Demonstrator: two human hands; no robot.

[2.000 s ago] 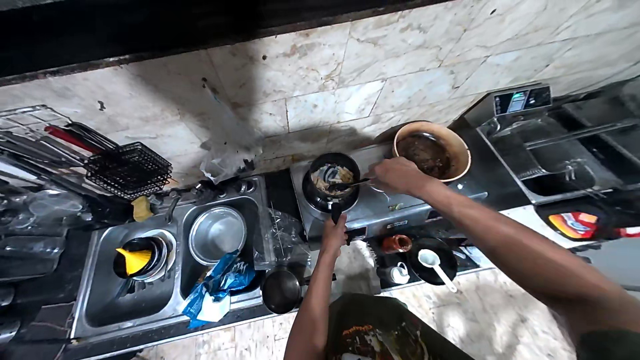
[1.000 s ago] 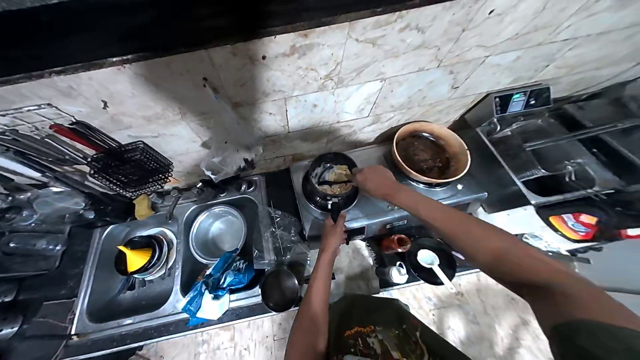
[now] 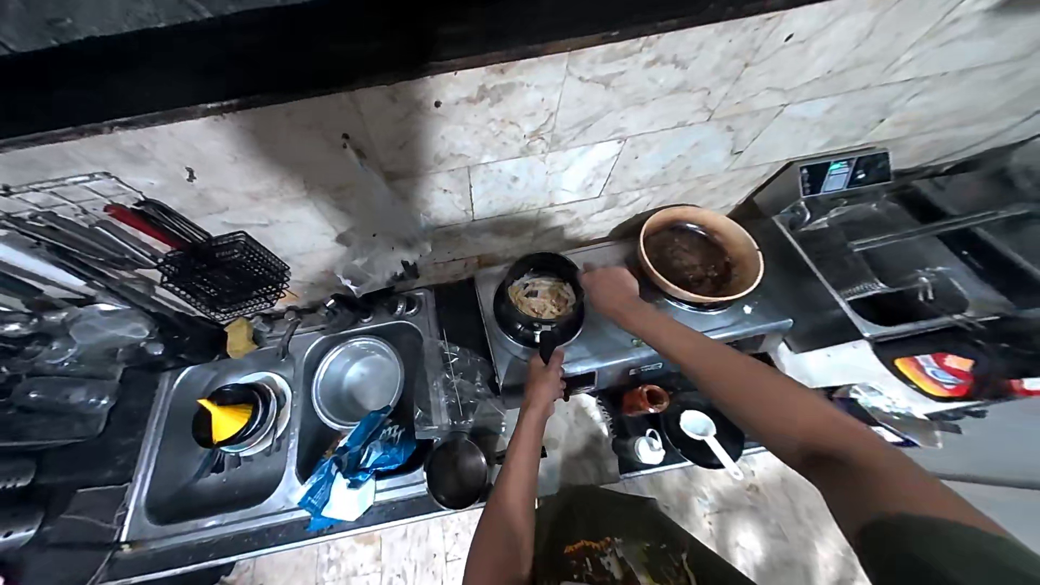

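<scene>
A black frying pan (image 3: pixel 503 313) sits on the left burner of the steel gas stove (image 3: pixel 682 329), with a pale mix of food (image 3: pixel 540 297) in it. My left hand (image 3: pixel 546 378) grips the pan's black handle from the front. At the pan's right rim is my right hand (image 3: pixel 611 290), its fingers closed around a utensil that is mostly hidden. On the right burner stands a wide tan pan (image 3: pixel 751 280) with dark brown liquid or sauce (image 3: pixel 689 258) inside.
Left is a double sink (image 3: pixel 296 422) with a metal pot (image 3: pixel 357 382), stacked bowls and a blue plastic bag (image 3: pixel 382 443). A small dark pan (image 3: pixel 457 471) lies on the front edge. Below the stove are a red-brown jar (image 3: pixel 646 400) and a white ladle (image 3: pixel 711 439).
My right hand has moved around the pan's right side, and the food in the pan has shifted. My left hand stays on the handle.
</scene>
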